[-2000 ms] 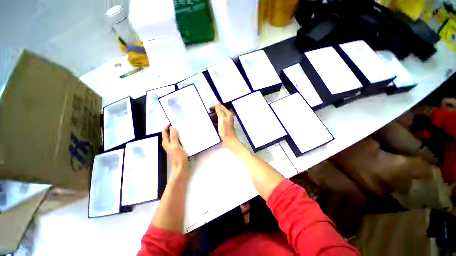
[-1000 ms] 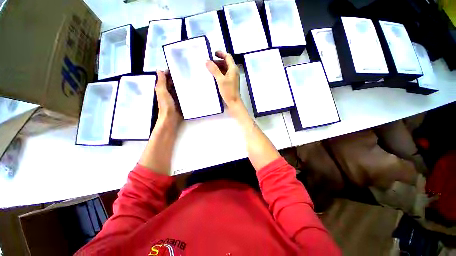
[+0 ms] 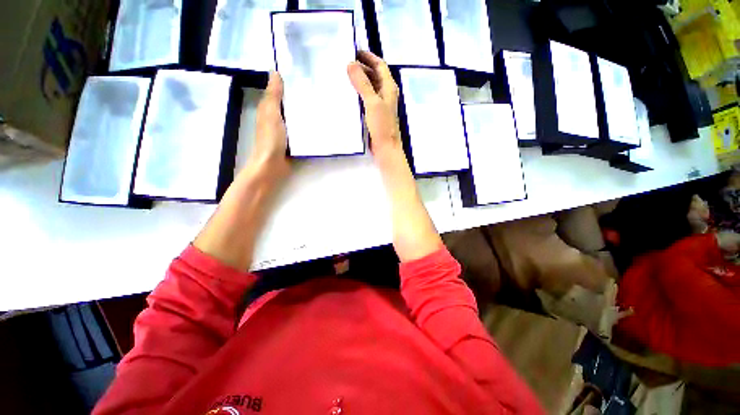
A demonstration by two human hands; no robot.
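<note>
A box base with a white inner tray (image 3: 319, 89) and a thin dark rim is between my hands, in the upper middle of the view. My left hand (image 3: 270, 121) lies along its left side. My right hand (image 3: 379, 101) is on its right side, with thumb and fingertips at the upper right edge. The box's underside is hidden, so I cannot tell whether it touches the table. Two filled boxes (image 3: 182, 134) lie side by side to the left. Two more filled boxes (image 3: 435, 121) lie just right of my right hand.
More filled boxes (image 3: 146, 32) line the back, and others (image 3: 574, 89) stand at the right. A brown carton (image 3: 40, 73) is at the left end of the white table (image 3: 324, 215). Yellow packs (image 3: 702, 49) are at the far right. A person in red (image 3: 681, 300) is at the lower right.
The view has tilted down and shifted. The held box is now more upright in the view than earlier. Both hands remain at its sides.
</note>
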